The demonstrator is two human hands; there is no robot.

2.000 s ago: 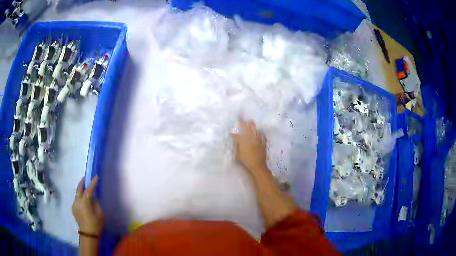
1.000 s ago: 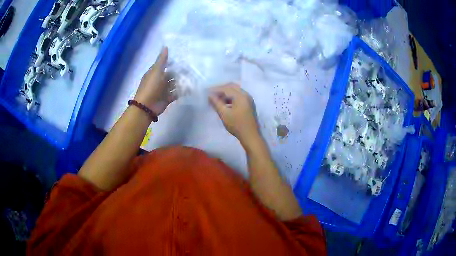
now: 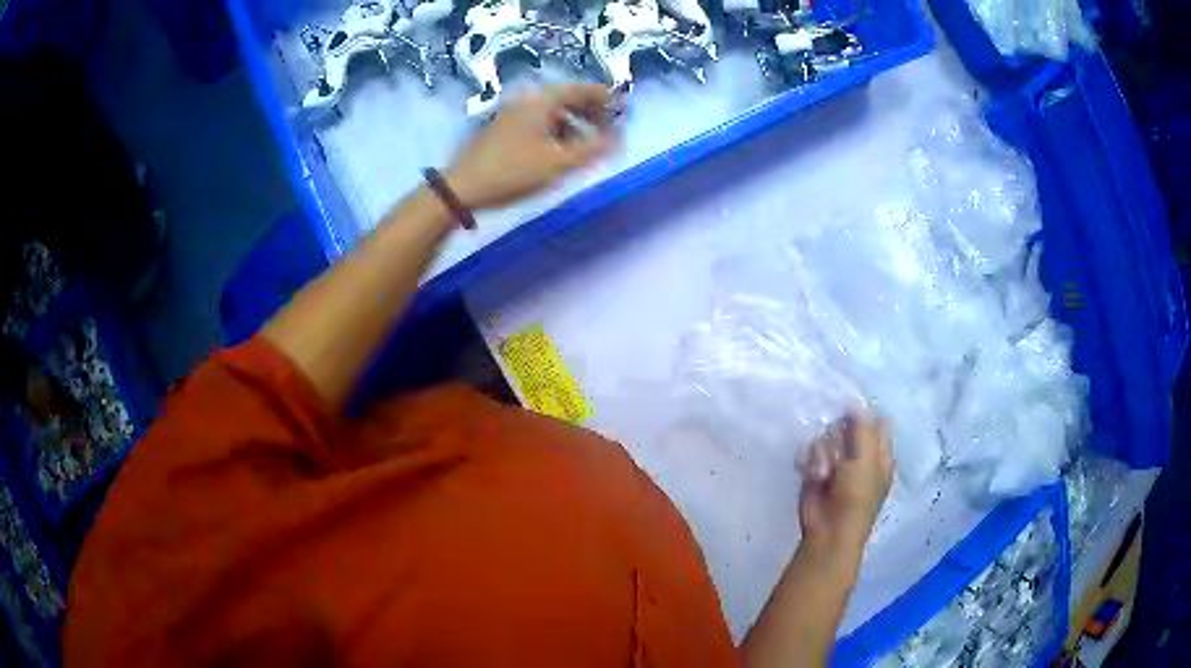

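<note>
My left hand (image 3: 555,137) is over the blue tray (image 3: 679,159) at the top, just below a row of white-and-black assemblies (image 3: 634,42). Its fingers are curled and blurred, and I cannot tell whether they hold anything. My right hand (image 3: 846,476) is at the near side of the pile of clear plastic bags (image 3: 967,248) on the white bench. Its fingers are bent and touch or lie beside thin crinkled film (image 3: 758,342). I cannot tell whether they grip it.
A tray of bagged assemblies (image 3: 980,600) is at the lower right, cut off by the edge. A blue tote (image 3: 1110,261) stands along the right side. A yellow label (image 3: 542,375) is at the bench edge. More trays of parts (image 3: 81,405) are low at the left.
The view has swung left. My left hand has moved from above the bench to over the tray of bare assemblies. My right hand is now apart from it, beside the bag pile.
</note>
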